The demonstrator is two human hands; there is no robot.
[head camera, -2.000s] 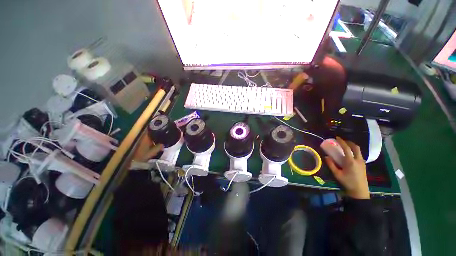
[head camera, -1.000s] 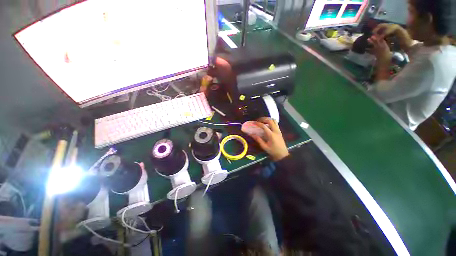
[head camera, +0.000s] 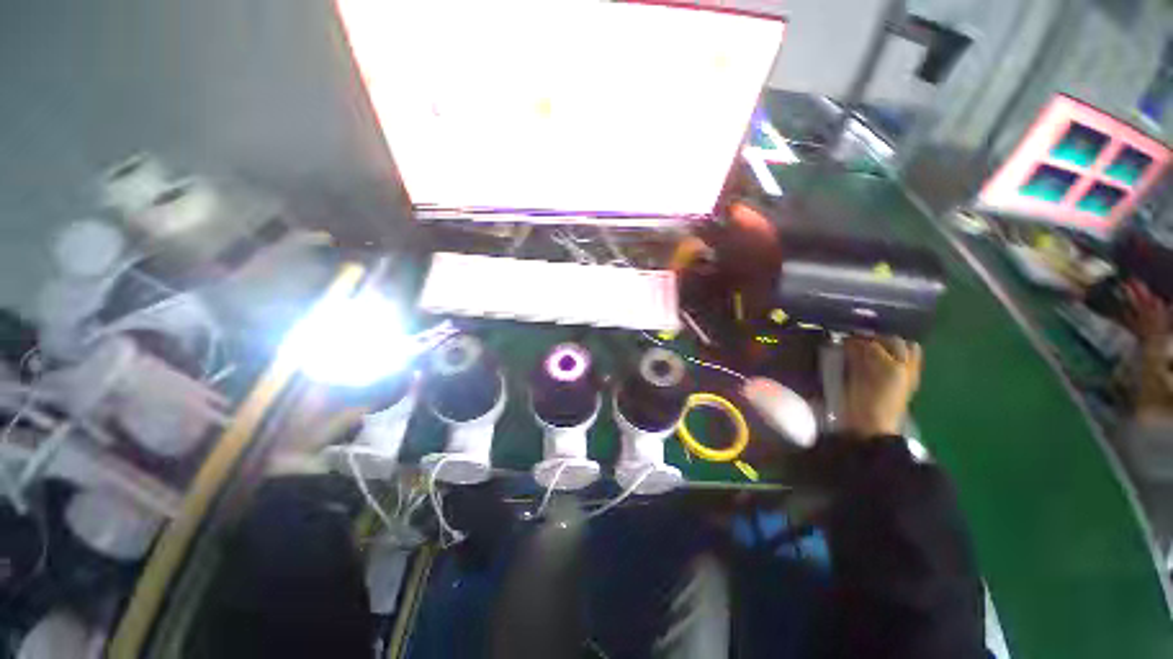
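Observation:
Four white-and-black security cameras stand in a row on the green bench: one (head camera: 386,418) at the left behind a glaring white light, then a second (head camera: 466,399), a third (head camera: 567,402) with a lit pinkish lens ring, and a fourth (head camera: 648,406). My left hand (head camera: 309,422) is blurred beside the leftmost camera; its grip is unclear. My right hand (head camera: 881,384) is at the front of the black label printer (head camera: 859,286), beside its white label strip (head camera: 834,381). Its fingertips are partly hidden, so I cannot tell whether it grips the strip. The white mouse (head camera: 781,412) lies left of this hand.
A yellow tape roll (head camera: 714,427) lies beside the mouse. A keyboard (head camera: 551,291) is below the bright monitor (head camera: 553,110). Yellow rails (head camera: 193,515) and unfinished camera bodies (head camera: 109,438) are at the left. The green conveyor (head camera: 1029,451) runs at the right, near another person's hand (head camera: 1144,309).
My right hand has left the mouse and moved to the printer's front. The view swung right and then back left. The leftmost camera's area now glares white, unlike two seconds ago.

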